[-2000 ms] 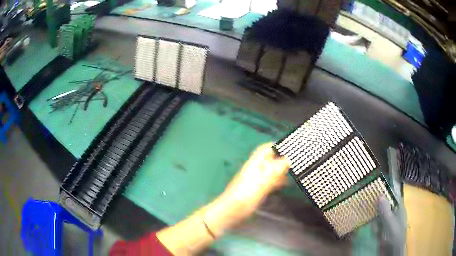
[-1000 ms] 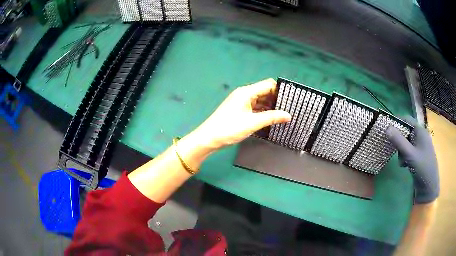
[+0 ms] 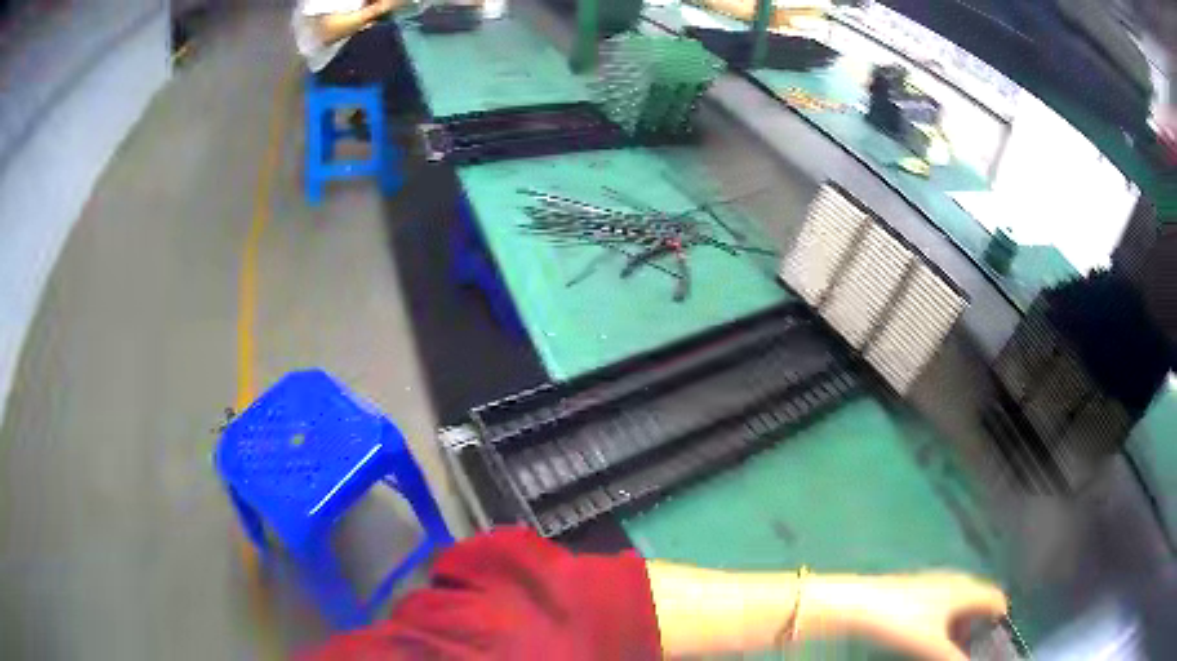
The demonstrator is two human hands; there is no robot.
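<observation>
My bare left hand (image 3: 923, 617) is at the lower right, blurred, with its fingers curled at the edge of a panel (image 3: 996, 642). Only a small dark corner of that panel shows; the picture's bottom edge cuts off the rest. A blurred grey-white shape at the lower right corner may be my gloved right hand; its fingers and grip cannot be made out. A three-section panel (image 3: 874, 287) stands upright at the far end of the long black slotted rack base (image 3: 671, 433). The breaking plate is out of view.
Loose black strips (image 3: 587, 222) and cutters (image 3: 680, 265) lie on the green mat (image 3: 594, 316). A black rack (image 3: 1052, 400) holds panels at the right. A blue stool (image 3: 307, 446) stands beside the bench, another (image 3: 349, 140) farther off by a seated person (image 3: 338, 36). A green crate-like object (image 3: 652, 84) is behind.
The view has swung left, bringing the floor and stools in. My left hand and its panel have shifted to the lower right edge; the panel and gloved hand are no longer clearly seen.
</observation>
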